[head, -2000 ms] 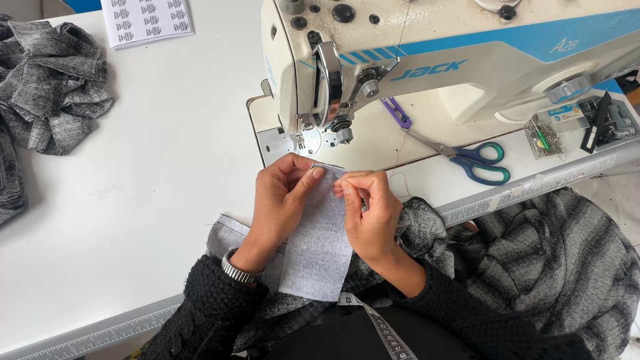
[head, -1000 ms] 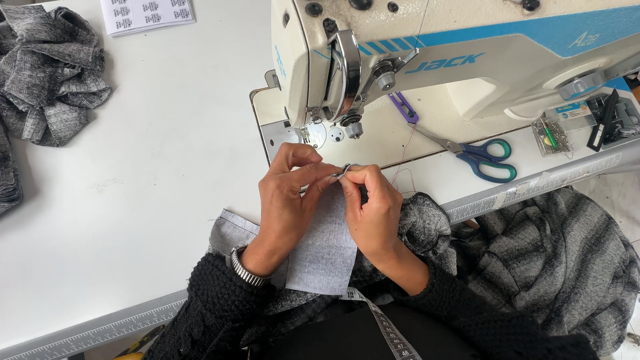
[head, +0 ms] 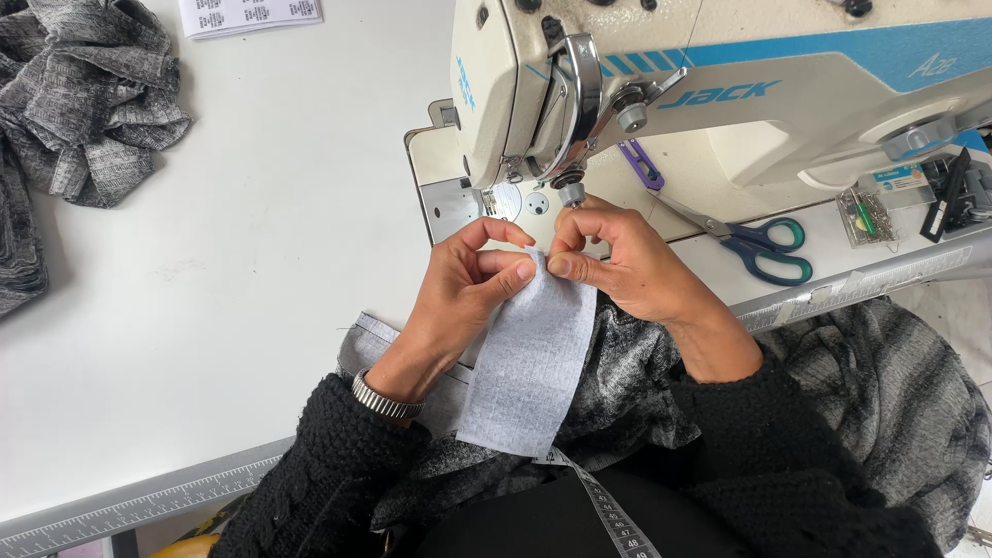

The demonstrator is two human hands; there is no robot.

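Note:
A light grey strip of fabric (head: 531, 356) hangs from the fingers of both hands, its upper edge pinched between them. My left hand (head: 477, 291) grips that edge between thumb and fingers. Beside it, my right hand (head: 620, 256) pinches the same edge just to the right. The Jack sewing machine (head: 721, 70) stands beyond, its presser area partly behind my right hand. Dark grey patterned fabric (head: 628, 372) lies below and behind the strip, with another light grey piece (head: 442, 395) near my left wrist. A tape measure (head: 608, 515) trails down from under the strip's lower end.
Scissors with blue-green handles (head: 763, 248) and a purple thread snipper (head: 643, 165) lie right of my hands. Farther right sits a box of pins (head: 864, 217). Bunched grey fabric (head: 101, 101) and a printed sheet (head: 248, 14) are at the left. A ruler strip (head: 147, 492) runs along the table's edge.
My fingers have shifted on the strip's upper edge. One second ago they were bunched together over it; now the two thumbs are slightly apart, with the edge showing between them.

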